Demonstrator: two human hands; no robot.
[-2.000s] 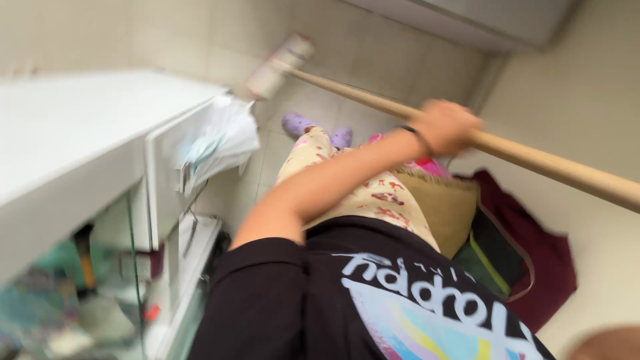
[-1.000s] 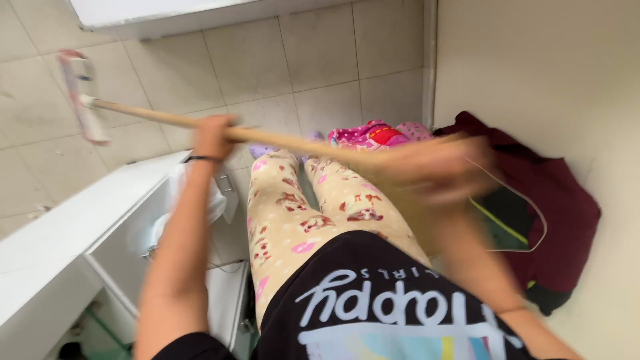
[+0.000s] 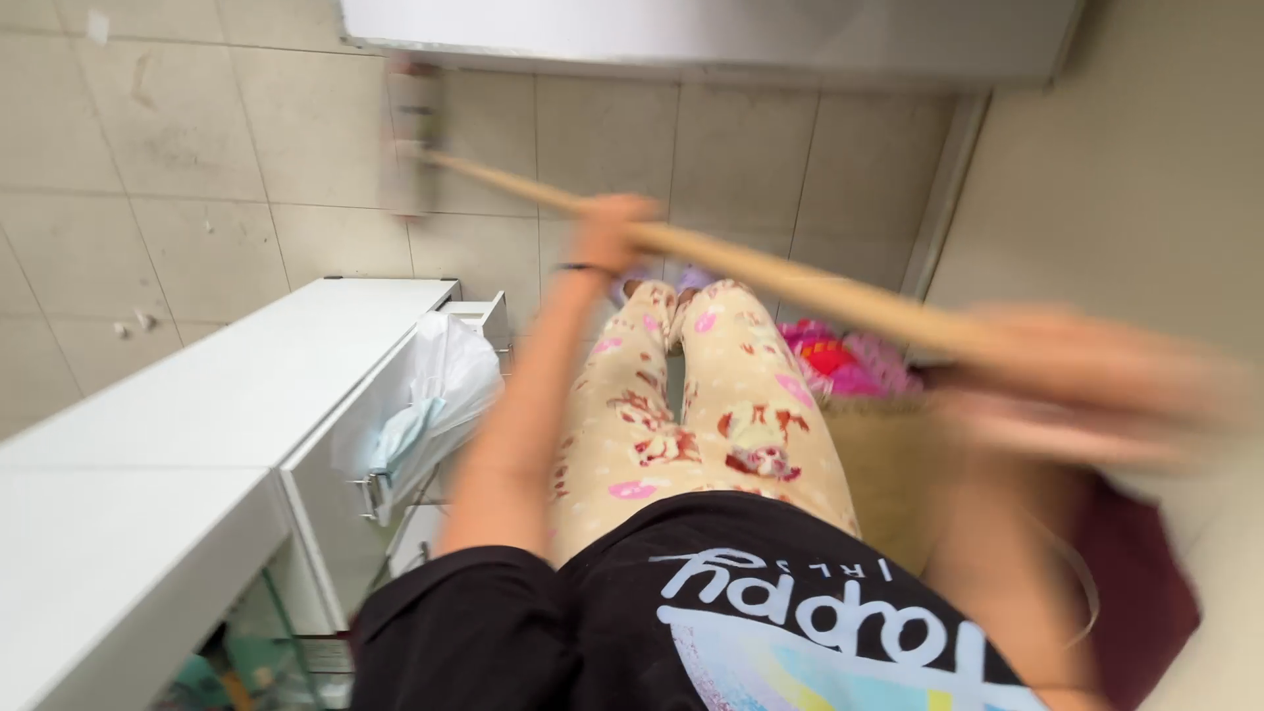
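Observation:
A long wooden handle (image 3: 790, 281) runs across the view from upper left to right. At its far end a broom head (image 3: 410, 138), blurred, rests on the tiled floor beside a white furniture edge. My left hand (image 3: 617, 232), with a dark band at the wrist, is closed around the handle's middle part. Over the handle's near end at the right is my right hand (image 3: 1076, 385), strongly blurred; its fingers appear wrapped around the wood.
A white cabinet (image 3: 227, 365) with an open drawer stands at the left, a plastic bag (image 3: 449, 365) hanging on it. Small bits of debris (image 3: 145, 320) lie on the floor tiles. Pink cloth (image 3: 839, 360) and a dark red cloth (image 3: 1136, 583) lie to the right, near the wall.
My right hand, only partly seen at the bottom edge two seconds ago, is now at the handle's near end. The broom head has moved toward the white furniture edge since one second ago.

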